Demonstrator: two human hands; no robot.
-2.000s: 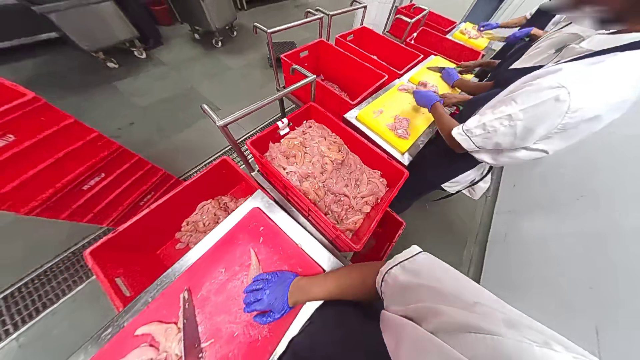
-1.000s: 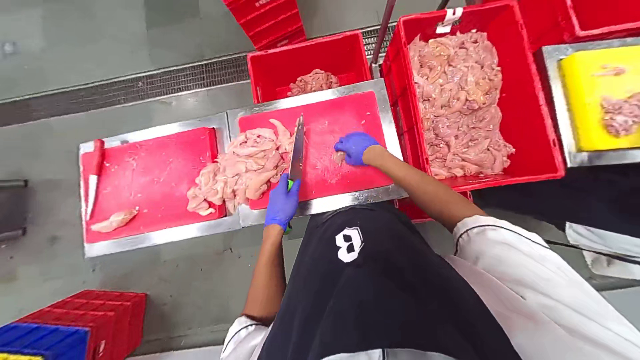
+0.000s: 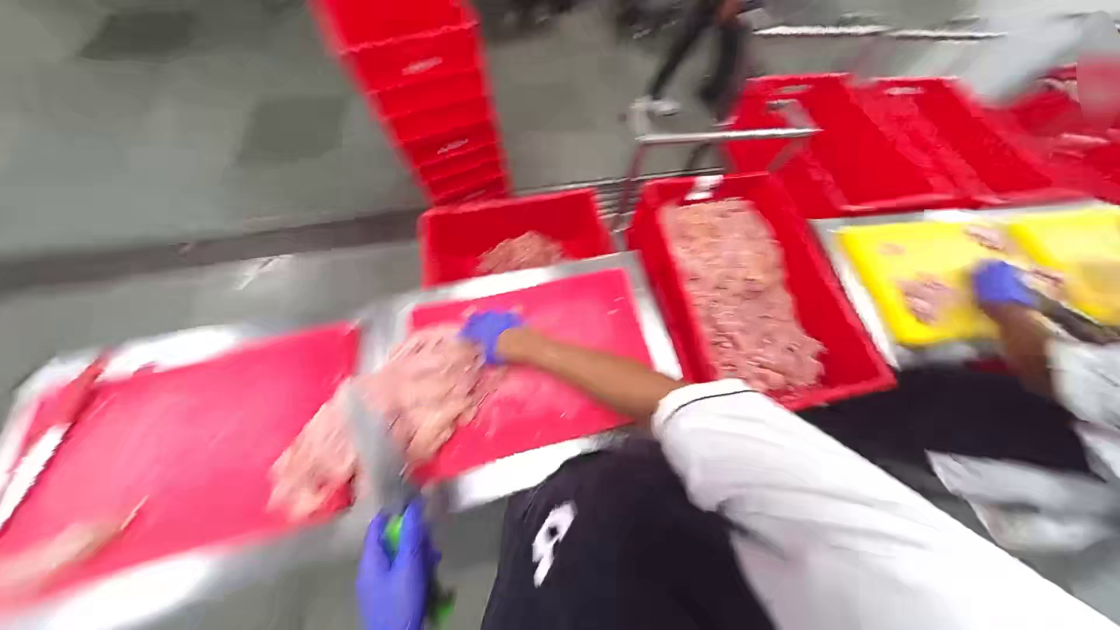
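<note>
The view is blurred. At the bottom left, my left hand [image 3: 394, 569], in a blue glove, grips the green handle of a knife [image 3: 376, 442]. Its blade points up over a pile of raw meat pieces [image 3: 424, 376], which look like chicken. This pile spans the gap between two red cutting boards, the right one [image 3: 569, 385] and the left one [image 3: 210, 437]. My right hand [image 3: 492, 334], also gloved in blue, touches the top right of the pile; its fingers are too blurred to show whether they hold a piece.
Behind the right board is a red crate [image 3: 516, 214] with some meat; a fuller meat crate [image 3: 840, 350] stands to its right. A second knife [image 3: 35, 464] lies on the left board. At right, a co-worker's gloved hand [image 3: 1002, 284] is over a yellow board [image 3: 901, 297].
My right hand has moved from the bare part of the right board to the meat pile. My left hand still holds the knife, now nearer the pile's left part. The view has shifted.
</note>
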